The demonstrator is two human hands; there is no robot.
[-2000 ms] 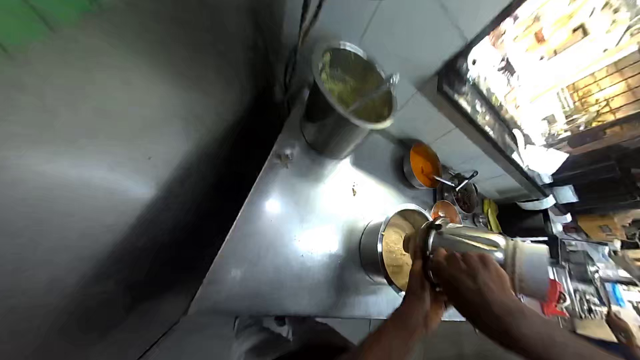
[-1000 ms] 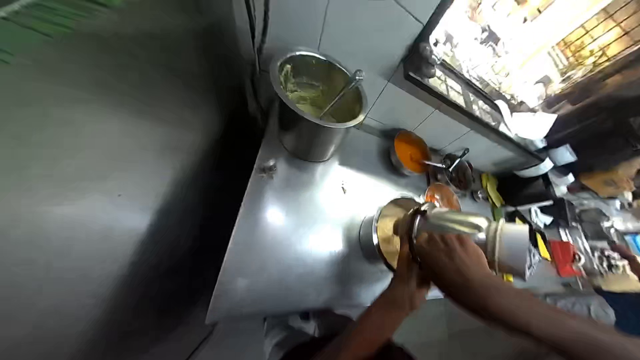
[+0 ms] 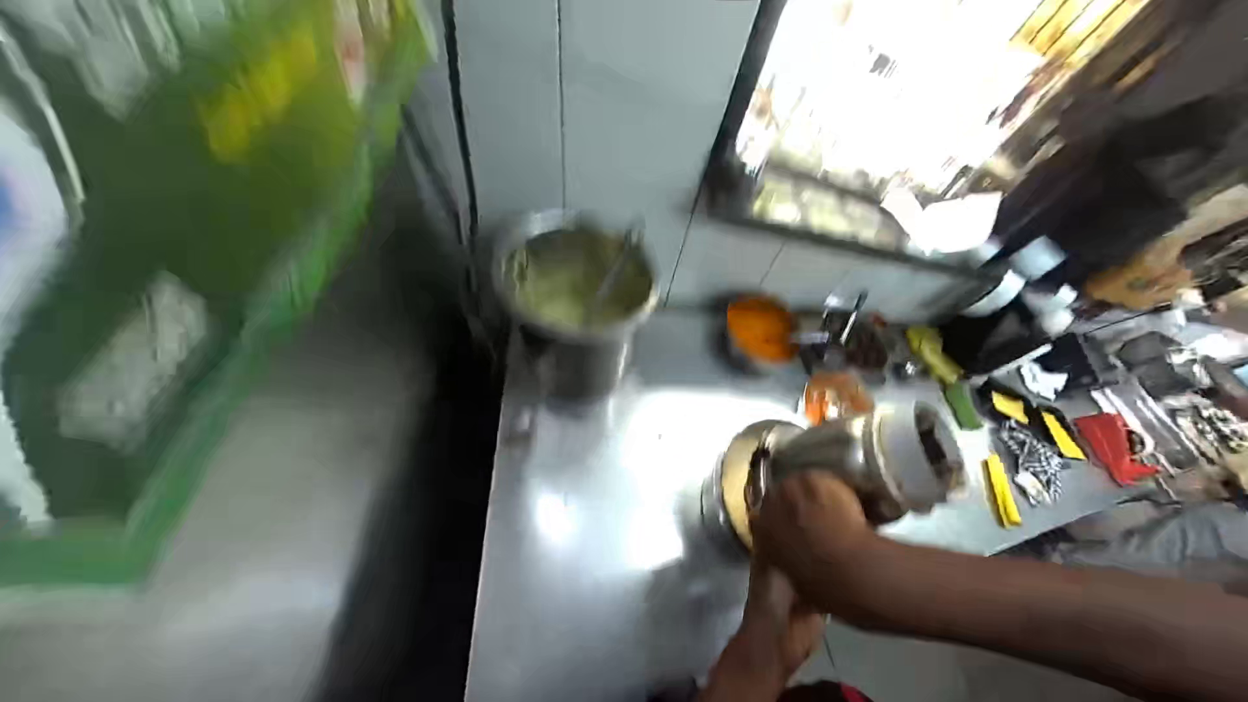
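Observation:
A steel mixer-grinder jar (image 3: 838, 453) with a pale collar at its base is tipped on its side over a steel pot (image 3: 715, 502) of pale beige batter or paste. My right hand (image 3: 814, 517) grips the jar near its mouth. Below it, close to the pot's rim, is my left hand (image 3: 780, 609); its fingers are largely hidden behind my right hand. A taller steel pot (image 3: 575, 375) stands to the left, with a pale green mixture and a metal ladle (image 3: 612, 278) inside. The motion blurs fine detail.
Along the steel counter (image 3: 585, 604) are a bowl of orange sauce (image 3: 760, 329), a bowl of reddish food (image 3: 837, 397), yellow packets (image 3: 1001, 490), a checked cloth (image 3: 1033, 458) and a red item (image 3: 1116, 448). A tiled wall (image 3: 624, 107) and bright opening lie behind. A green printed board (image 3: 244, 214) is at upper left.
The jar's base has turned toward the camera, and my right hand stays on it over the pot. The view has swung, bringing more of the green board into sight.

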